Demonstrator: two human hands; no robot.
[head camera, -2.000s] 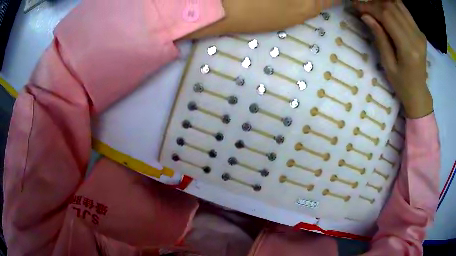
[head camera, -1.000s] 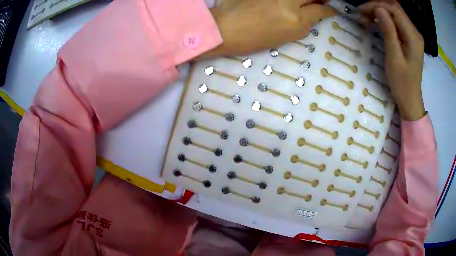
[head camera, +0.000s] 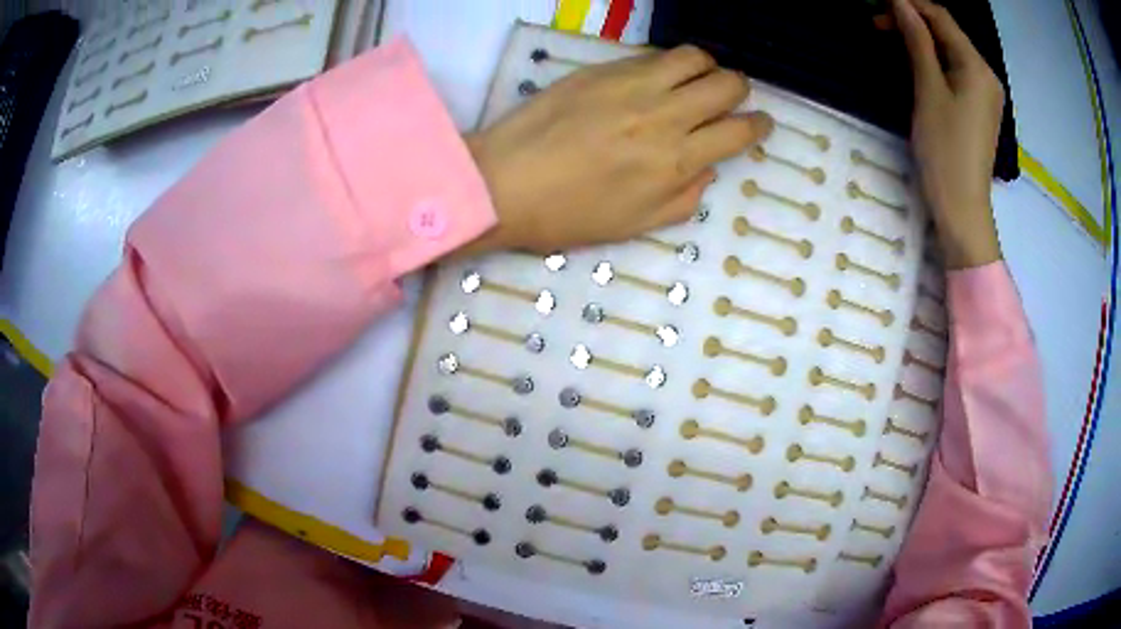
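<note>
The off-white loading board (head camera: 639, 492) lies flat and slightly turned, with columns of tan dumbbell recesses. The two left columns hold small round metal parts (head camera: 580, 356), some shining bright, some dark grey. The recesses to the right show bare tan ends. My left hand (head camera: 615, 148) lies over the upper part of the board, fingertips bent down near the top of the third column; whether it pinches a part cannot be told. My right hand (head camera: 953, 111) is over the black tray (head camera: 811, 55) at the board's far edge, its fingertips at the picture's top edge; what they hold cannot be told.
Stacked boards (head camera: 203, 62) with the same pattern lie at the upper left. Yellow and red tape shows beyond the board's far edge and along the near edge. A board label (head camera: 715, 587) is near the bottom. A dark shape (head camera: 37, 98) stands at the far left.
The view has shifted, showing more of the black tray and stacked boards. My left hand has moved away from my right hand, down onto the board; my right hand is over the tray.
</note>
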